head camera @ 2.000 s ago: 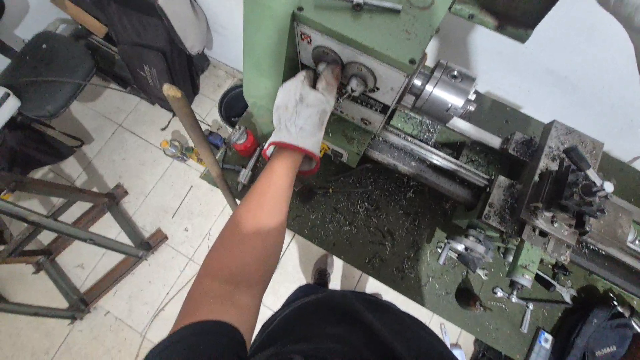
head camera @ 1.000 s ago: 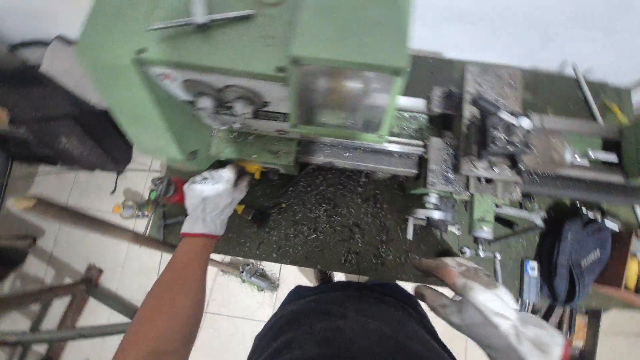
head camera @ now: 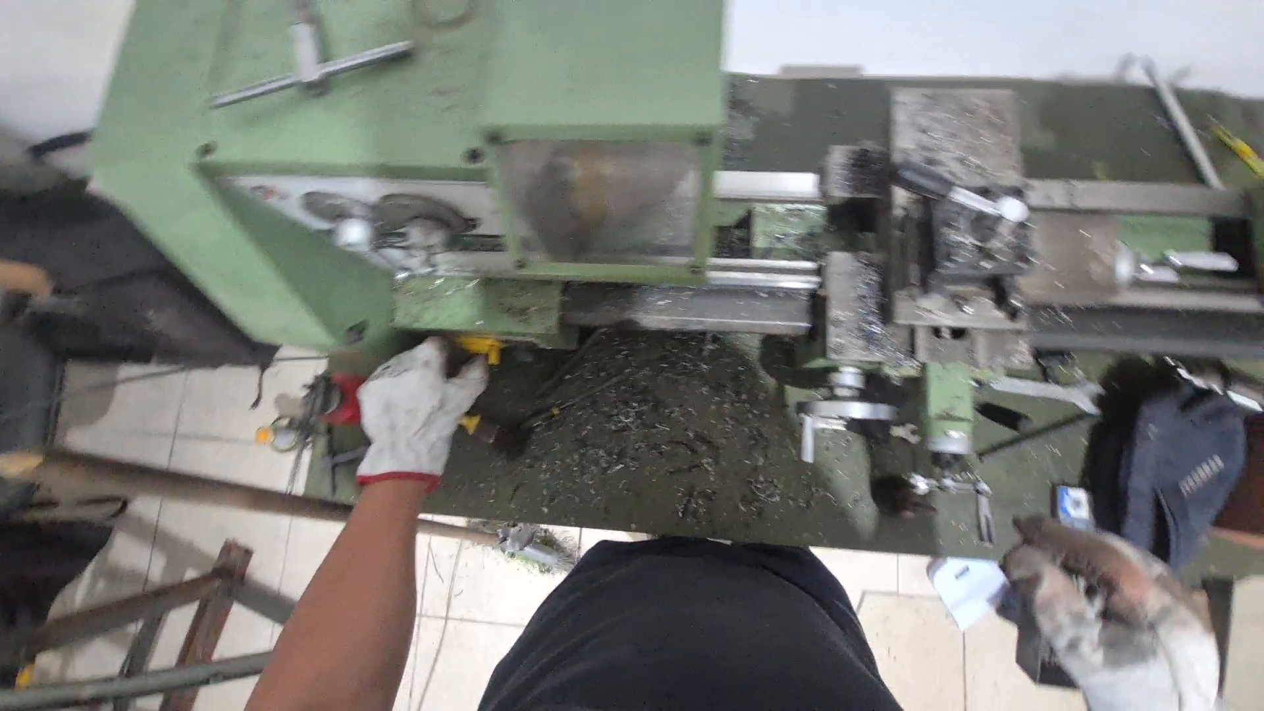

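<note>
My left hand (head camera: 417,410), in a white work glove with a red cuff, is at the left end of the green metal lathe (head camera: 474,306), beside a yellow part (head camera: 481,348) under the headstock. Its fingers are curled; what they touch is hidden. Over the chuck area sits the green chuck guard (head camera: 607,202) with a cloudy window. My right hand (head camera: 1116,602), in a soiled glove, hovers past the bench's front edge at the lower right, fingers bent, with nothing clearly held. The carriage handwheel (head camera: 849,410) and tool post (head camera: 978,232) are up and left of it.
Metal chips (head camera: 691,425) lie over the green bench top. A chuck key (head camera: 311,69) rests on the headstock. A wooden handle (head camera: 197,489) slants across the lower left near a metal frame (head camera: 207,612). A dark blue bag (head camera: 1180,464) is at the right.
Two seconds ago my left hand was on the headstock knobs and the chuck was uncovered; the guard now covers it. My right hand came into view. The view has swung right.
</note>
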